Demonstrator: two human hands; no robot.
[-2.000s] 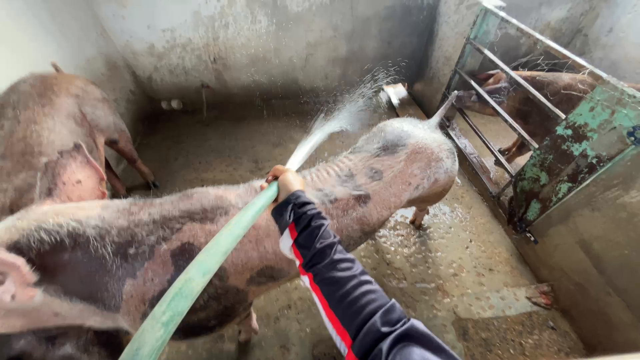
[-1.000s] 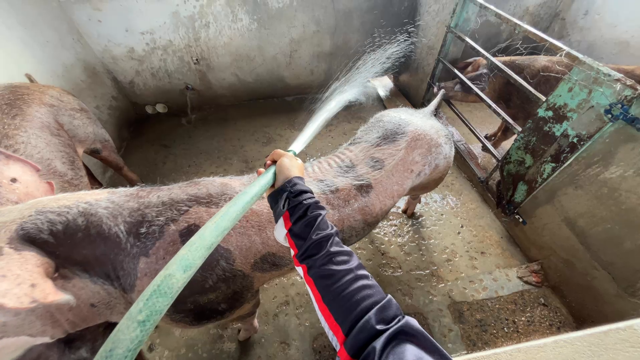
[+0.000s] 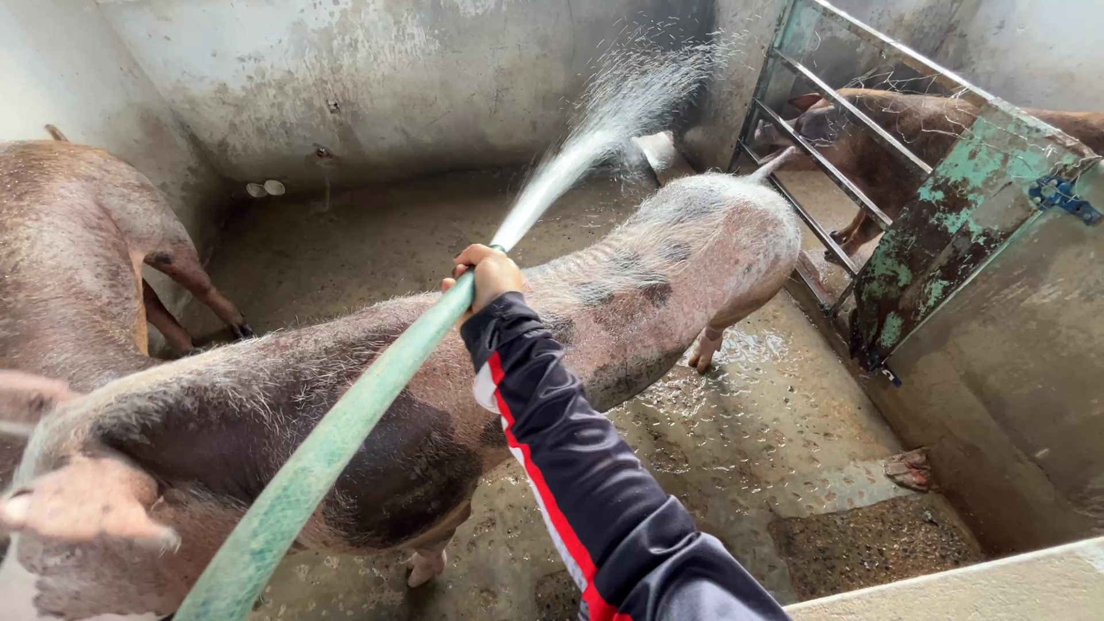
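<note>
My right hand [image 3: 490,278], in a dark sleeve with a red and white stripe, grips a green hose [image 3: 332,444] close to its outlet. A white water jet [image 3: 565,172] sprays from it toward the far wall and breaks into drops. Below my hand stands a pink pig with dark patches [image 3: 664,276], its back wet and its head at the lower left. A brown pig [image 3: 73,250] stands at the left. My left hand is not in view.
A metal gate [image 3: 957,211] with bars and peeling green paint stands at the right, with another pig [image 3: 914,129] behind it. Concrete walls [image 3: 414,95] enclose the wet floor [image 3: 733,431]. A ledge [image 3: 992,586] crosses the lower right corner.
The hose keeps spraying in my right hand. The jet's far end has moved right, from above the pig's back toward the far corner. The view has shifted slightly.
</note>
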